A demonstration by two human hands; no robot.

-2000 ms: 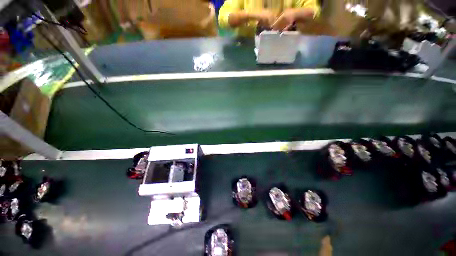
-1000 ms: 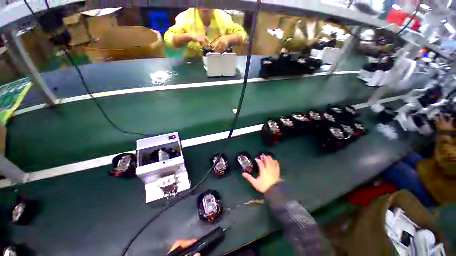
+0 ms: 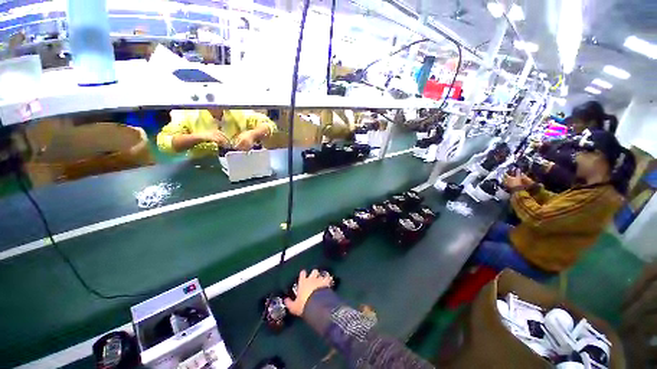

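My right hand (image 3: 308,290) reaches in from the lower right, palm down with thumb and fingers apart, over a short row of round black housings with silver middles. One housing (image 3: 276,310) sits just left of the thumb, and another (image 3: 328,278) shows at the fingertips. The hand covers part of the row, and whether it grips a housing is hidden. Part of one more housing shows at the bottom edge. My left hand and the screwdriver are out of the picture.
The white feeder box (image 3: 173,317) stands at lower left, a black housing (image 3: 115,351) beside it. A black cord (image 3: 291,151) hangs across the bench. More housings (image 3: 337,238) stand farther right. A carton (image 3: 475,324) of white parts and seated workers are at right.
The view has swung up and right. My left hand and the screwdriver have left the picture. My right hand has shifted left along the row, from the rightmost housing towards the middle one.
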